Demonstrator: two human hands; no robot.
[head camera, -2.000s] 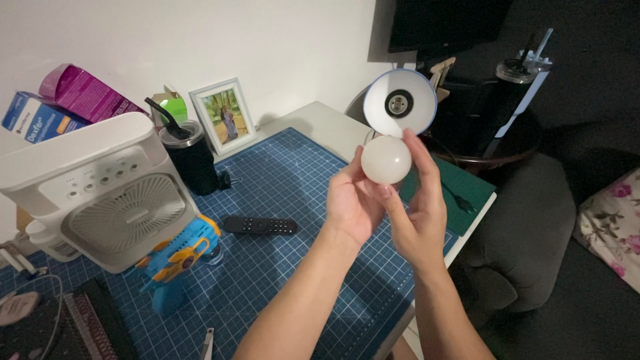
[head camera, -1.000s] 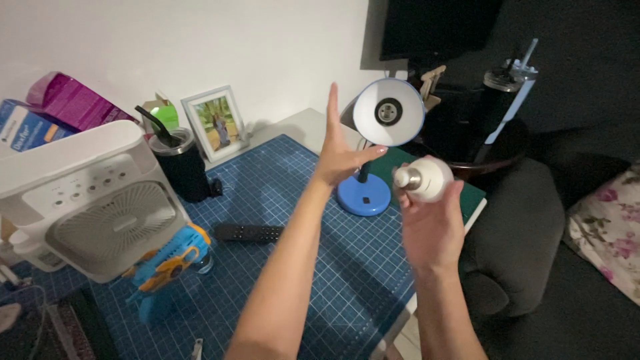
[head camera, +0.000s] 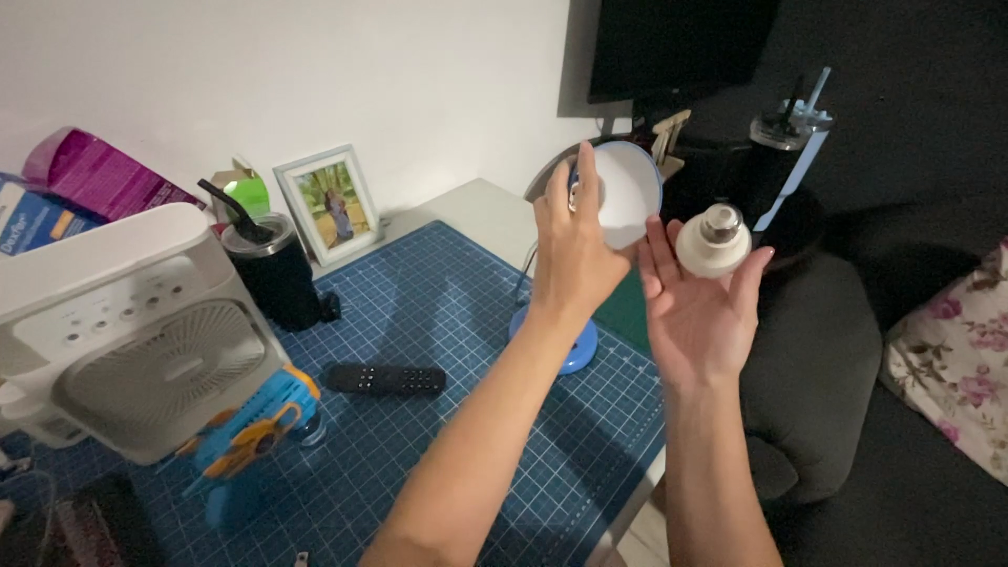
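Observation:
On the open palm and fingers of my right hand (head camera: 697, 307) rests a white light bulb (head camera: 713, 250), its metal screw base turned up toward the camera. My left hand (head camera: 579, 236) is raised in front of a desk lamp's white shade (head camera: 630, 193), fingers spread over its left part and partly hiding the socket. Whether these fingers touch the shade I cannot tell. Below, the lamp's round blue base (head camera: 581, 350) stands on the blue cutting mat (head camera: 480, 315), partly hidden by my left wrist.
A black remote (head camera: 386, 379) lies on the mat. Left of it are a blue and orange toy gun (head camera: 252, 425), a white fan unit (head camera: 165, 354), a black tumbler (head camera: 272, 272) and a framed photo (head camera: 335, 206). A dark armrest (head camera: 819, 370) stands at the right.
The bulb, held glass toward the camera by both hands two seconds ago, now lies in my right hand, base up. My left hand has moved from the bulb to the front of the lampshade.

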